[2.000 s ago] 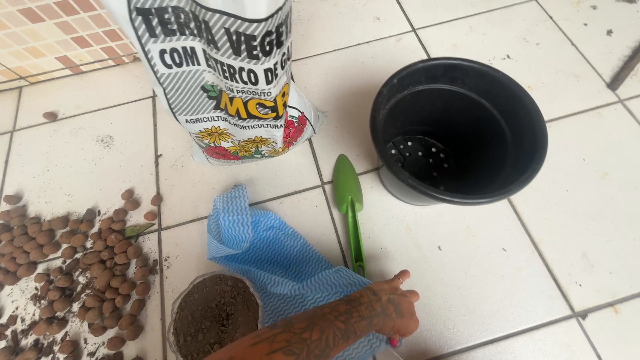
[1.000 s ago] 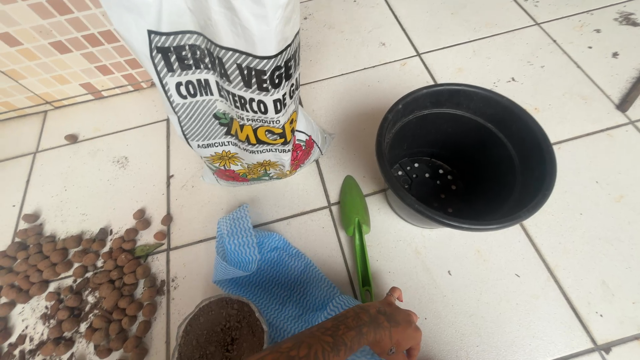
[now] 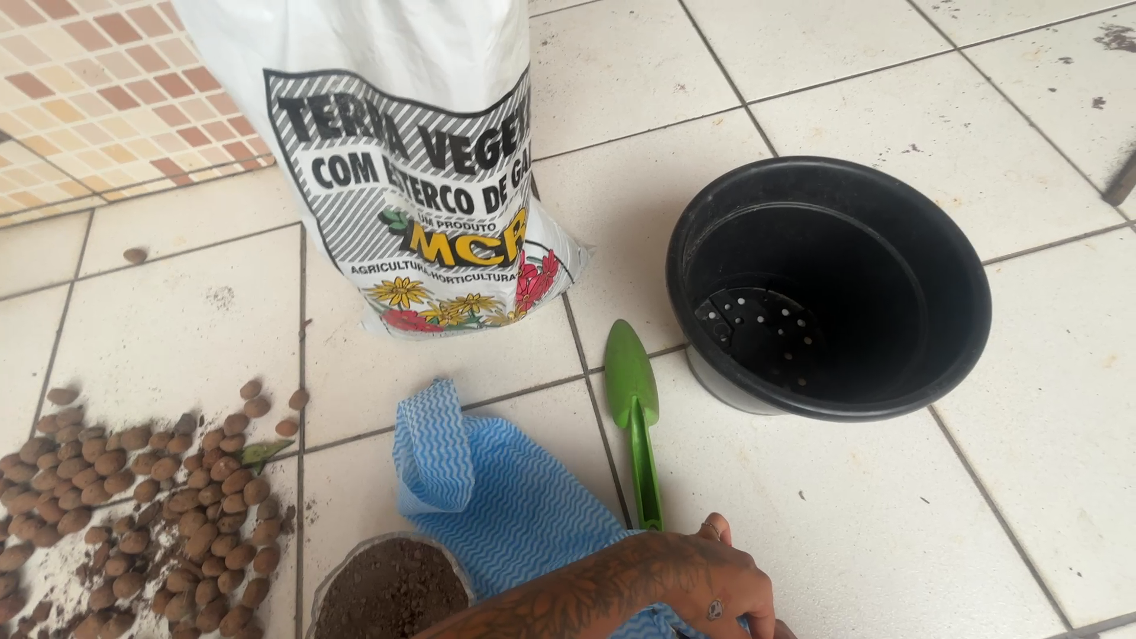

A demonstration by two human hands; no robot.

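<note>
My left hand (image 3: 732,581) enters at the bottom, palm down, with its tattooed forearm lying across a blue wavy-striped cloth (image 3: 524,488). The fingers curl down near the bottom edge, and what they hold, if anything, is hidden. Just beyond the hand lies a green plastic trowel (image 3: 632,382), blade pointing away. A clear-rimmed container of dark soil (image 3: 390,590) stands left of the forearm. Upright behind the cloth is a white printed soil bag (image 3: 417,195). To the right stands a black plastic plant pot (image 3: 834,390) with holes in its base. My right hand is not in view.
Brown clay pebbles (image 3: 204,532) and loose soil are scattered over the white floor tiles at the left, with a small green leaf (image 3: 264,451) among them. A mosaic-tiled wall (image 3: 115,80) rises at the upper left. A dark object (image 3: 1123,182) shows at the right edge.
The view has shifted slightly, moving the bag, trowel and pot lower in the picture. My left hand remains near the trowel's handle.
</note>
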